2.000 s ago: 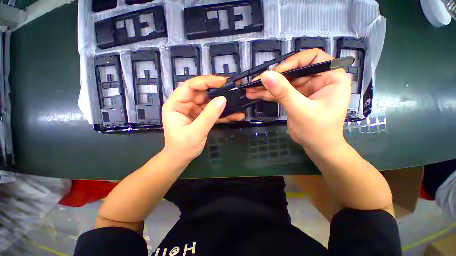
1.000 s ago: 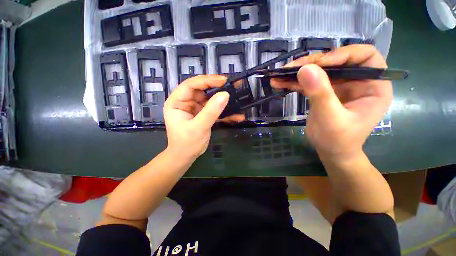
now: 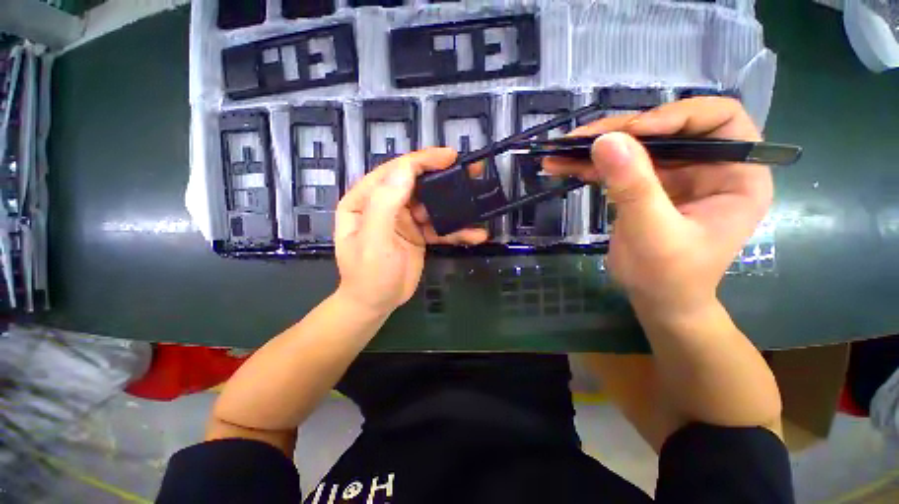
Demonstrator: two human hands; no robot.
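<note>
My left hand (image 3: 380,231) holds a black phone-sized frame (image 3: 461,202) by its left end, with the thumb at the edge and fingers behind. The frame is raised over the near side of the tray and tilted up to the right. My right hand (image 3: 680,197) holds black tweezers (image 3: 710,151) almost level, wide end to the right. The tweezer tips lie over the frame's opening near its upper rail. Whether the tips hold a small piece cannot be told. My right fingers hide the frame's far end.
A whitish blister tray (image 3: 202,148) bears rows of black frames (image 3: 246,172) behind my hands. A gridded die-cut sheet (image 3: 547,293) lies on the dark green bench (image 3: 128,197) near the body. A white rounded object (image 3: 872,34) is at the right rear. A brown box (image 3: 813,389) is below the bench edge.
My right hand with the tweezers first moved right along the frame. My left thumb has since shifted back to the frame's edge, showing more of its left end.
</note>
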